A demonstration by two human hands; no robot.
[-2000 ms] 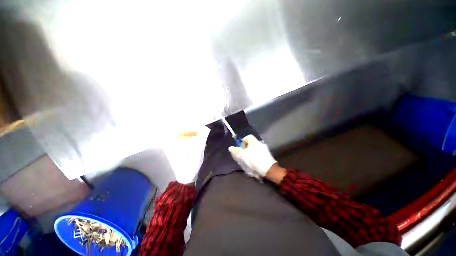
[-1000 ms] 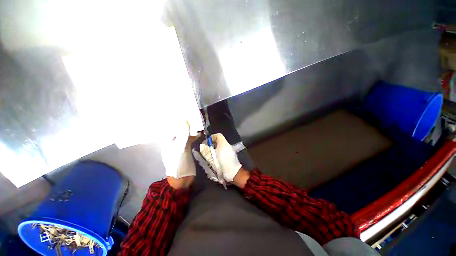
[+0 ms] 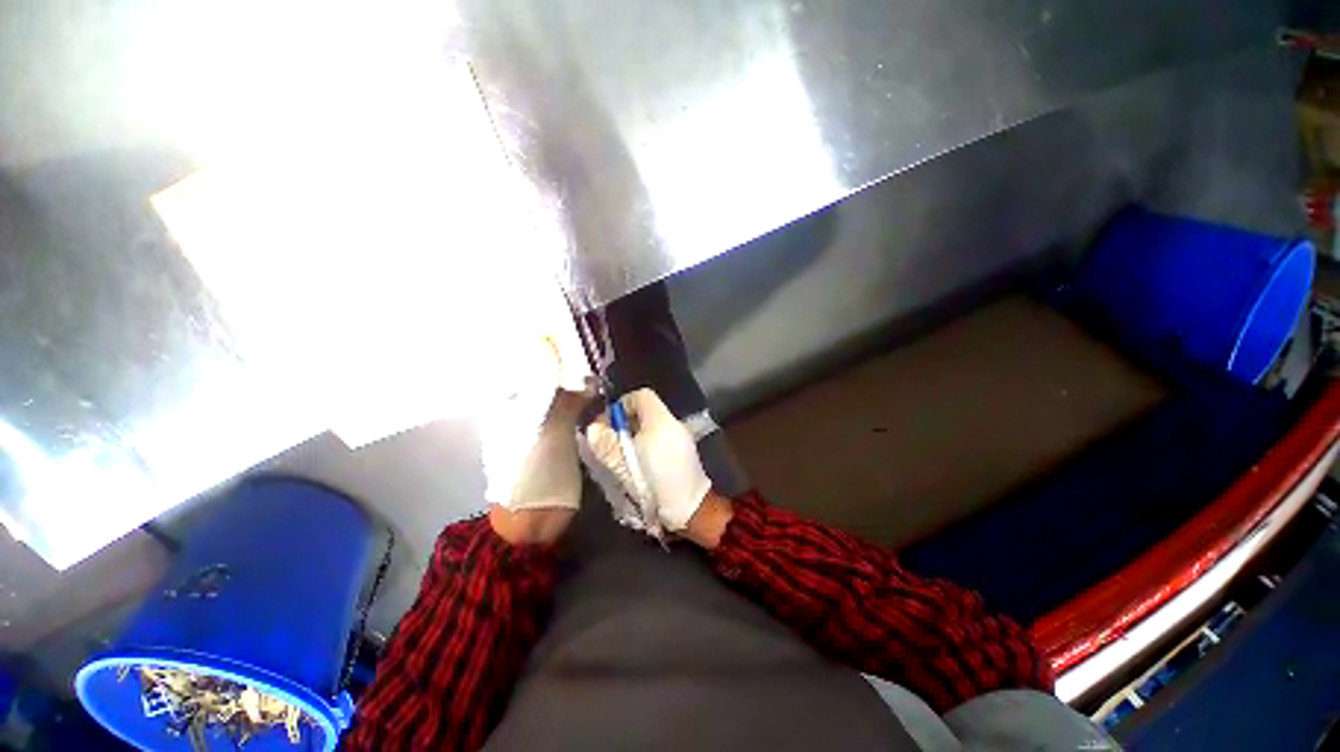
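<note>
A large sheet (image 3: 346, 279), washed out white by glare, lies on the shiny metal bench and reaches its front edge. My left hand (image 3: 532, 448), in a white knit glove, is at the sheet's lower right corner and seems to hold its edge; the fingers are lost in glare. My right hand (image 3: 654, 456), also gloved, is shut on scissors (image 3: 619, 417) with blue near the pivot. The dark blades point up along the sheet's right edge. Whether they touch the sheet is hard to tell.
The grey metal bench (image 3: 941, 74) spans the top. A blue bucket (image 3: 250, 588) with pale scraps stands at lower left. Another blue bucket (image 3: 1198, 294) lies tilted at right, beyond a flat brown board (image 3: 941, 411). A red curved rim (image 3: 1205, 544) runs along the lower right.
The right hand with the scissors has come in beside the left hand at the sheet's right edge. The view has shifted, showing more of the right bucket.
</note>
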